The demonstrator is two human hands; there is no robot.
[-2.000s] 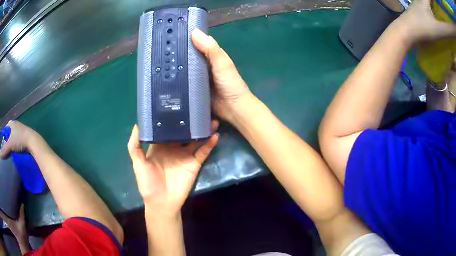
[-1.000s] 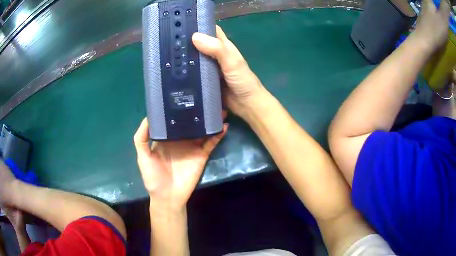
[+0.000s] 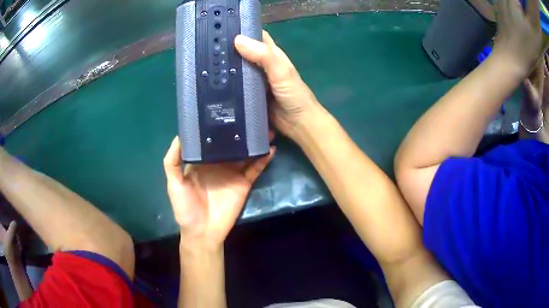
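A grey loudspeaker unit (image 3: 191, 90) is held upright above the bench, its black rear panel (image 3: 221, 96) facing me. The panel shows a column of small round controls, screws and a white printed label. Its top end is cut off by the picture's upper edge. My left hand (image 3: 207, 195) supports it from below, at the bottom end. My right hand (image 3: 286, 90) grips its right side, with the thumb on the edge of the rear panel; the other fingers are mostly hidden behind the unit.
Green bench surface (image 3: 355, 78) lies around the unit, with a worn brown strip and dark green conveyor (image 3: 72, 36) beyond. Another speaker (image 3: 457, 39) stands at the upper right, near a blue-sleeved neighbour's arm (image 3: 457, 114). A red-sleeved neighbour's arm (image 3: 66, 207) reaches in at left.
The held unit and my hands have shifted slightly right and up in view. The left neighbour's arm has moved, and the speaker and blue cloth there have left view. The right neighbour's hands have moved.
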